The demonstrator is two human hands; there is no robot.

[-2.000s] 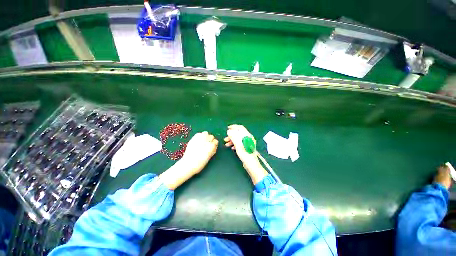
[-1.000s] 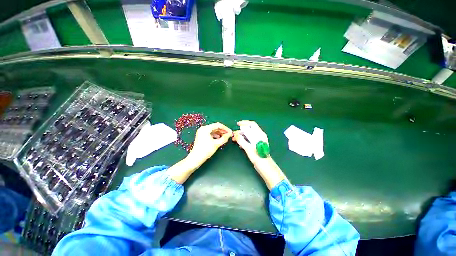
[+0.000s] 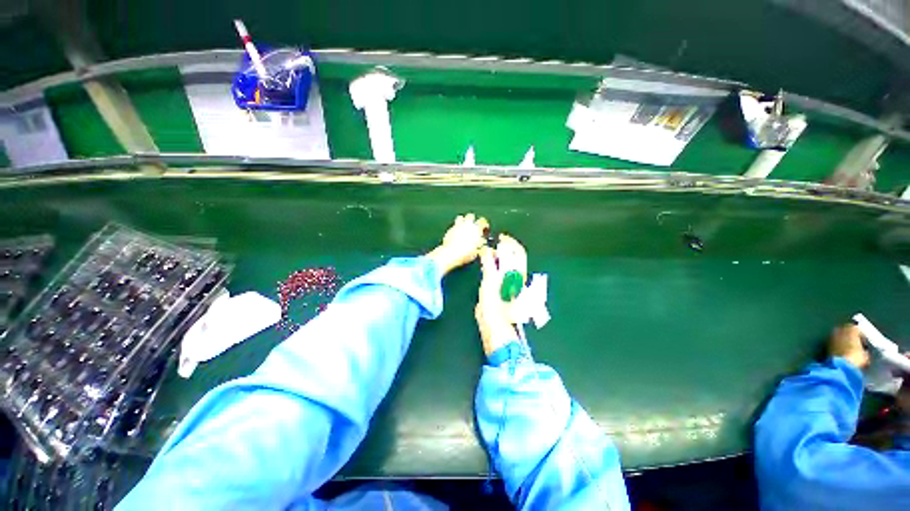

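My left hand (image 3: 462,243) is stretched forward on the belt, its fingertips pinched around a small dark unit (image 3: 489,240) that the fingers mostly hide. My right hand (image 3: 496,284) is just right of it, fingertips almost touching the left ones. It is closed around a whitish pen-like tool with a bright green rear fitting (image 3: 512,285); the tip cannot be made out. A thin tube trails back over the right wrist. Tiny dark red parts (image 3: 304,284) lie in a C-shaped pile left of my hands, beyond my left sleeve.
Clear trays (image 3: 95,339) with dark units are stacked at left, beside a white wipe (image 3: 227,327). Another white wipe (image 3: 535,299) lies right of my right hand. A black piece (image 3: 693,242) lies on the belt (image 3: 639,339). Another person's hand (image 3: 848,345) is at far right. A metal rail runs behind.
My left hand has moved from beside the red pile forward and right, and my right hand has gone with it. The dark and orange-yellow pieces no longer show separately on the belt there.
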